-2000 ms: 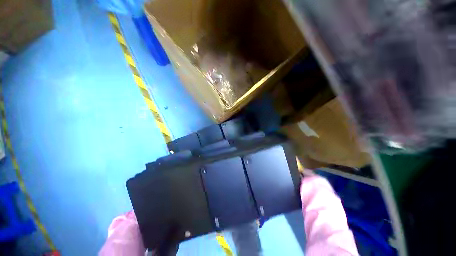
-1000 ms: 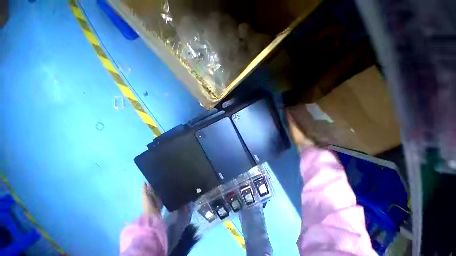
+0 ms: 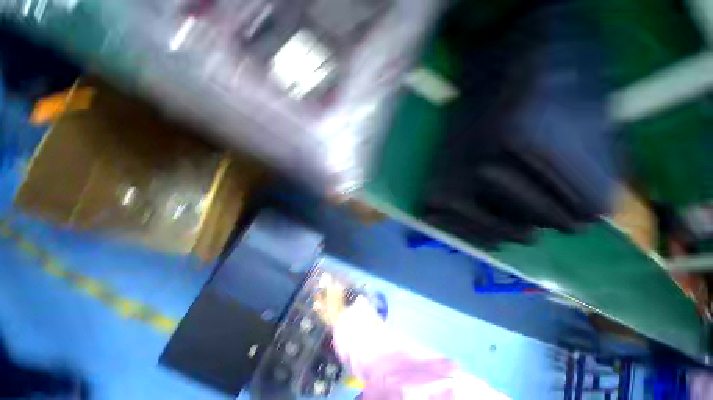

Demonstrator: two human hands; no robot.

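Note:
A black foam tray point(image 3: 207, 336) with smooth dark blue-grey rounded rectangles point(image 3: 262, 262) in it is held low in front of me, tilted. A clear blister tray point(image 3: 301, 355) with small dark units shows along its near side, blurred. My right hand point(image 3: 335, 301) is at the right edge of these trays, gripping them, with a pink sleeve behind it. My left hand is not in view.
An open cardboard carton point(image 3: 117, 172) with clear plastic inside stands at the left. A green bench point(image 3: 602, 269) bears a stack of dark trays point(image 3: 508, 187). A blurred pale surface with items is at the top. Yellow-black tape point(image 3: 102, 293) crosses the blue floor.
The view has swung right and blurred. The carton has moved to the left of the picture, and the green bench with dark trays has come in. The held trays are turned more steeply.

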